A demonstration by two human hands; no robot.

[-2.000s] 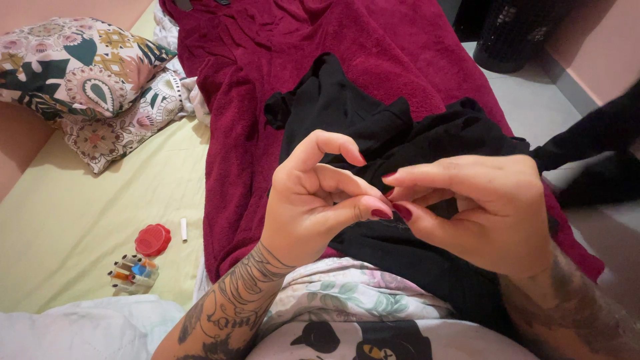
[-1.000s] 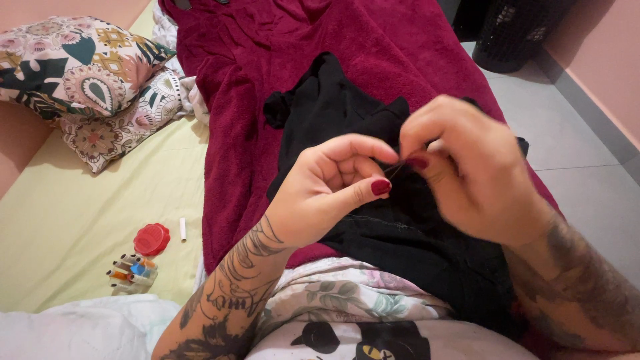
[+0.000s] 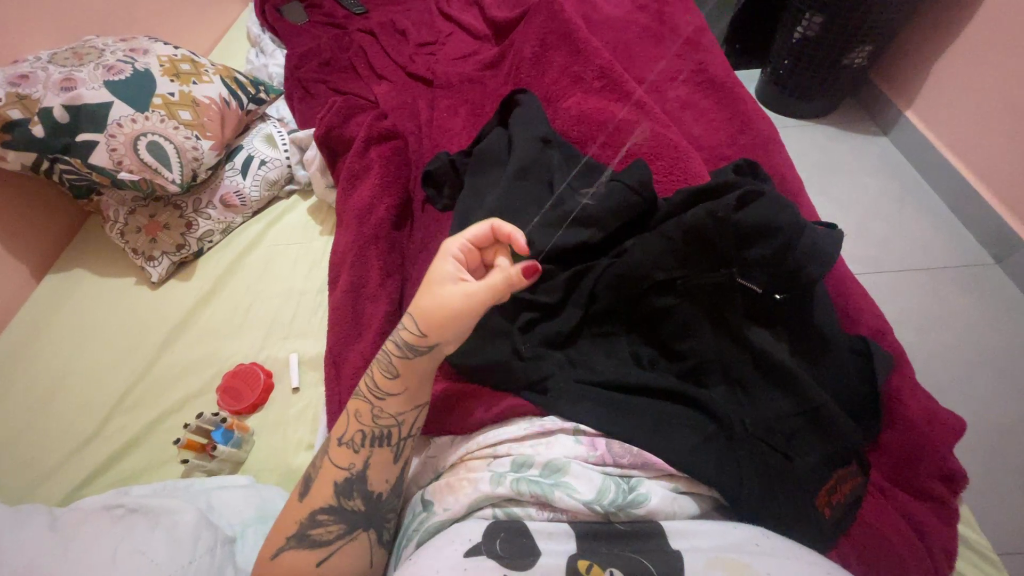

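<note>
My left hand [image 3: 484, 268] is raised over a black garment [image 3: 640, 320], its thumb and forefinger close together at the lower end of fine thread [image 3: 588, 164]. Two thin strands run from these fingertips up and to the right, out over the maroon blanket. A needle cannot be made out. The garment lies crumpled on the blanket and shows a short metal zipper [image 3: 756, 286] on its right part. My right hand is out of view.
On the pale green sheet at the left lie a red scalloped lid [image 3: 245, 388], a small white stick [image 3: 294, 372] and several thread spools [image 3: 214, 440]. Patterned pillows [image 3: 136, 120] rest behind them. A black basket [image 3: 824, 56] stands on the floor at the upper right.
My right hand was at my left fingertips and has left the view. The strands of thread now show stretched out. My left hand stays over the garment.
</note>
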